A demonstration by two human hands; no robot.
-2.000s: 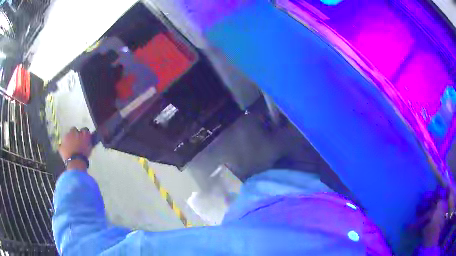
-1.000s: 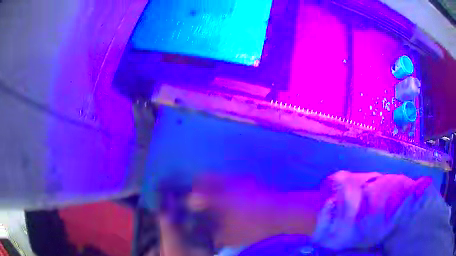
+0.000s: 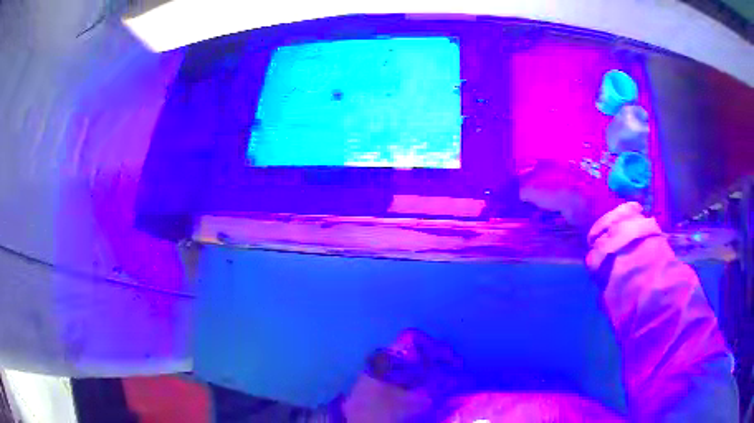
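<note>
The printed circuit board (image 3: 360, 103) glows cyan and lies flat on the dark booth surface. My right hand (image 3: 552, 190) is blurred over the pink-lit surface, right of the board and below left of the cups; I cannot tell whether it holds anything. My left hand (image 3: 409, 359) is low in the picture, in front of the booth and below its edge, with dark, curled fingers. Whether it holds something is unclear. Two glowing coating cups (image 3: 617, 91) stand at the right with a pale bottle (image 3: 628, 128) between them.
The worn front edge (image 3: 372, 240) of the booth runs across the middle. A pale hood (image 3: 248, 23) overhangs the top. A black bin with red inside (image 3: 165, 401) shows at the lower left. A pink strip (image 3: 436, 205) lies below the board.
The view has swung from the bin to the booth, and the whole board now shows. My right hand has moved from below the booth edge onto its surface. My left hand has left the bin.
</note>
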